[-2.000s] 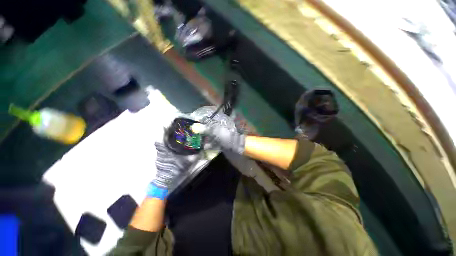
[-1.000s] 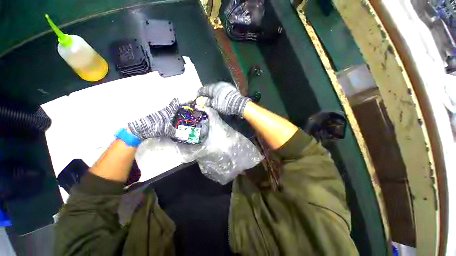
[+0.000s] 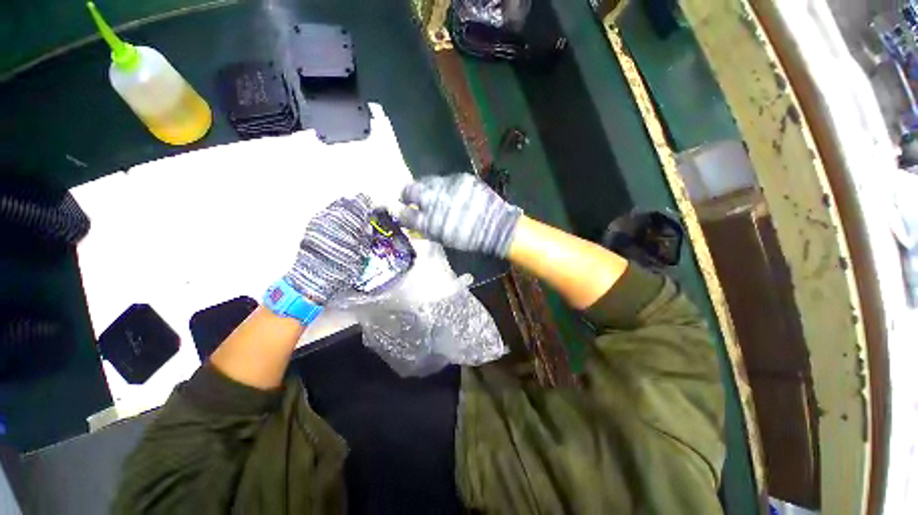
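My left hand (image 3: pixel 332 249), in a grey-white knitted glove, holds an open black housing (image 3: pixel 391 255) with coloured wires and a board inside, over the white sheet's near right part. A clear plastic bag (image 3: pixel 431 320) hangs around and below the housing. My right hand (image 3: pixel 461 213), gloved too, is at the housing's upper right, fingertips bent together; whether they hold a wire or anything small cannot be told. Two black square covers lie at the sheet's near left edge, one fully visible (image 3: pixel 140 343), the other (image 3: pixel 223 327) partly behind my left forearm.
A squeeze bottle (image 3: pixel 161 96) with yellow liquid and a green nozzle lies beyond the white sheet (image 3: pixel 201 221). Stacked black plates (image 3: pixel 259 99) and flat ones (image 3: pixel 324 52) are beside it. A black ribbed column (image 3: pixel 40 214) is at left. Bagged units (image 3: pixel 493 28) lie in the green trough at right.
The housing has tilted and my left hand now covers more of it. My right hand has moved slightly away from the housing's top. The view has shifted, showing both near covers.
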